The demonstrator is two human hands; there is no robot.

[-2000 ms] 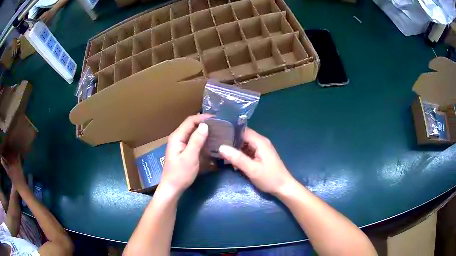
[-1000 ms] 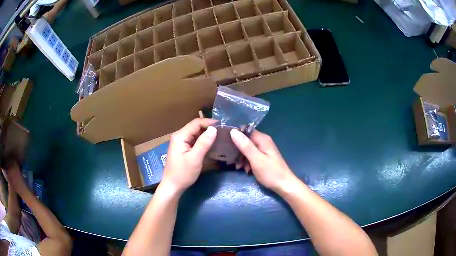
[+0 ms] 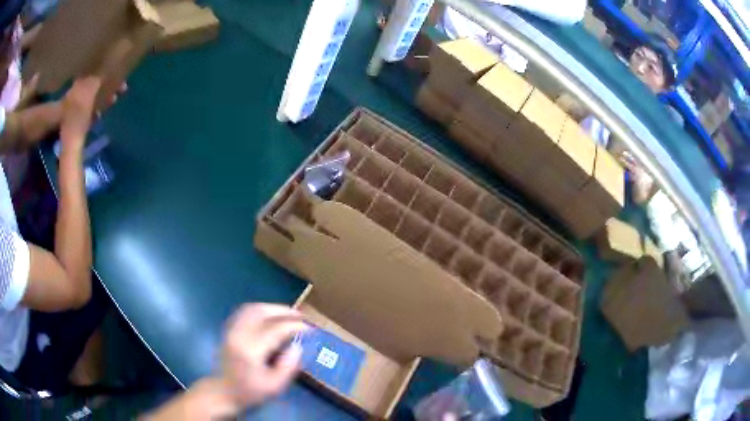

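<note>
My left hand (image 3: 261, 352) is blurred, with curled fingers at the left end of an open small brown box (image 3: 391, 386). Whether it grips anything is unclear. A blue insert with a white square code (image 3: 333, 358) lies in the box. The box's long lid (image 3: 386, 284) stands open against the divider tray (image 3: 267, 238). One zip-lock bag with a dark device (image 3: 326, 174) sits in the tray's left corner; the other visible cells look empty. Another zip-lock bag (image 3: 467, 396) shows at the bottom edge, partly cut off. My right hand is not discernible there.
Closed small boxes (image 3: 534, 131) stand in a row behind the tray. White power strips (image 3: 317, 62) are at the top. A neighbouring worker's arms (image 3: 76, 193) handle a brown carton (image 3: 90, 49) at left. A person (image 3: 650, 70) is at upper right. A crumpled plastic bag (image 3: 699, 374) lies lower right.
The view has swung left and tilted. My left hand has left the bagged device and is at the small box's left end. The bag is now at the bottom edge; my right hand is no longer discernible.
</note>
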